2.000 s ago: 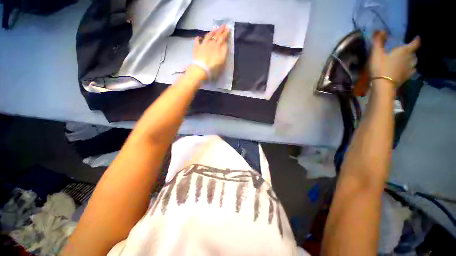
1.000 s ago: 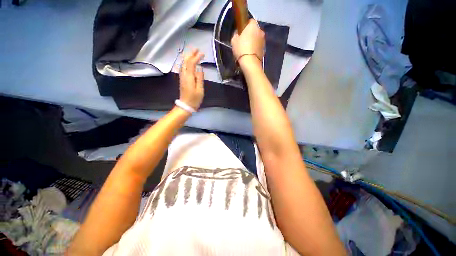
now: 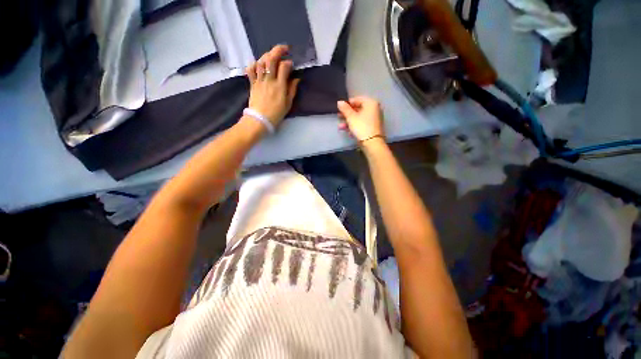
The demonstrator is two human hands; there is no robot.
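Note:
A dark garment with pale interlining [image 3: 179, 45] lies inside up on the table. A dark rectangle [image 3: 277, 28] lies beside a pale strip [image 3: 228, 31] on it. A long dark band [image 3: 186, 123] runs along its near edge. My left hand [image 3: 273, 85] lies on the band below the dark rectangle, fingers slightly apart. My right hand [image 3: 362, 118] pinches the band's right corner between thumb and fingers. The steam iron [image 3: 429, 52], with a brown wooden handle [image 3: 460, 42], stands on the table right of the garment, touched by neither hand.
The blue hose and dark cord [image 3: 531, 123] run right from the iron. White crumpled scraps [image 3: 545, 21] lie at the upper right near a dark cloth [image 3: 573, 59]. Heaps of fabric and pale bags [image 3: 587, 235] lie below the table at the right. The table's near edge [image 3: 316, 147] runs in front of me.
My right hand has let go of the iron, which now stands to the right, and holds the garment's corner. My left hand has come down onto the dark band. The garment sits further left in view.

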